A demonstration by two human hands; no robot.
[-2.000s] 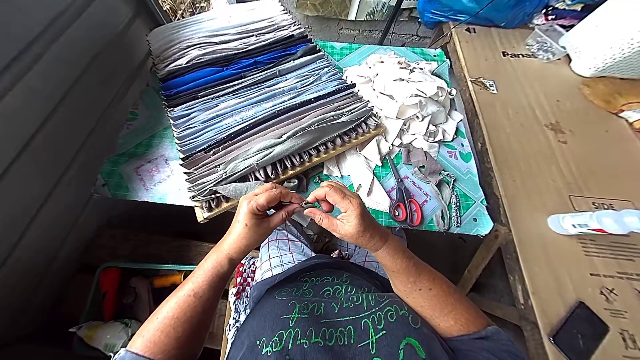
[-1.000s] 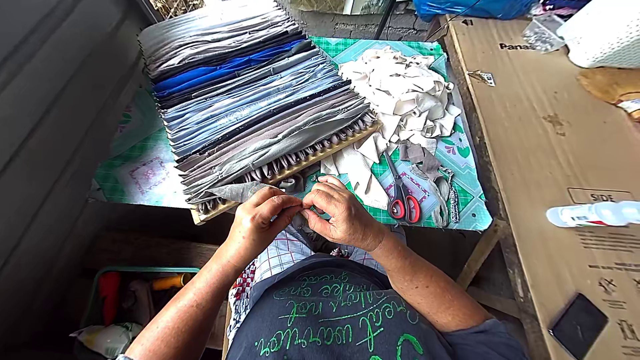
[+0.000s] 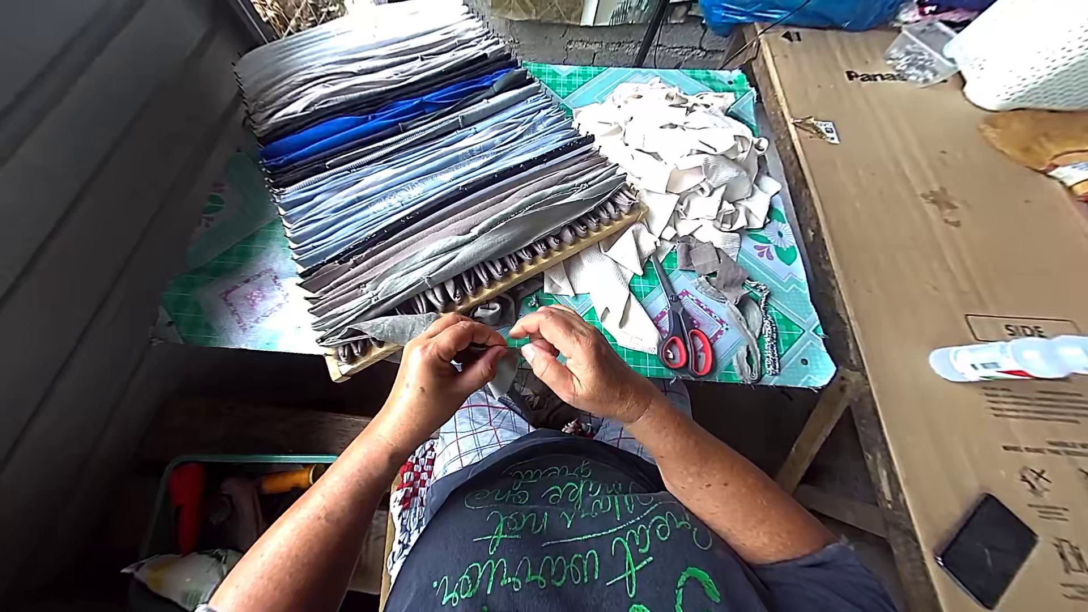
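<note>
My left hand [image 3: 449, 364] pinches the end of a grey fabric strip [image 3: 395, 327] between thumb and fingers, just off the near edge of a wooden frame [image 3: 510, 276]. My right hand [image 3: 578, 361] is close beside it, thumb and forefinger bent near a small dark bit at the left fingertips; whether it grips that is unclear. Stretched fabric strips [image 3: 425, 178] in grey, blue and black run across the frame, looped over a row of nails. Red-and-black scissors [image 3: 680, 327] lie on the green patterned table cover [image 3: 799, 340], right of my right hand.
Cream fabric scraps [image 3: 671, 161] are heaped behind the scissors, with grey scraps [image 3: 714, 263] nearby. On the cardboard-covered table [image 3: 926, 246] at right are a white bottle [image 3: 1011, 359], a phone [image 3: 986, 548] and a white perforated basket [image 3: 1028, 55]. A tool bin [image 3: 246, 459] stands low left.
My hands were together at the fingertips a second ago; now a small gap shows between them, with the right fingers more spread. The frame and scissors have stayed in place.
</note>
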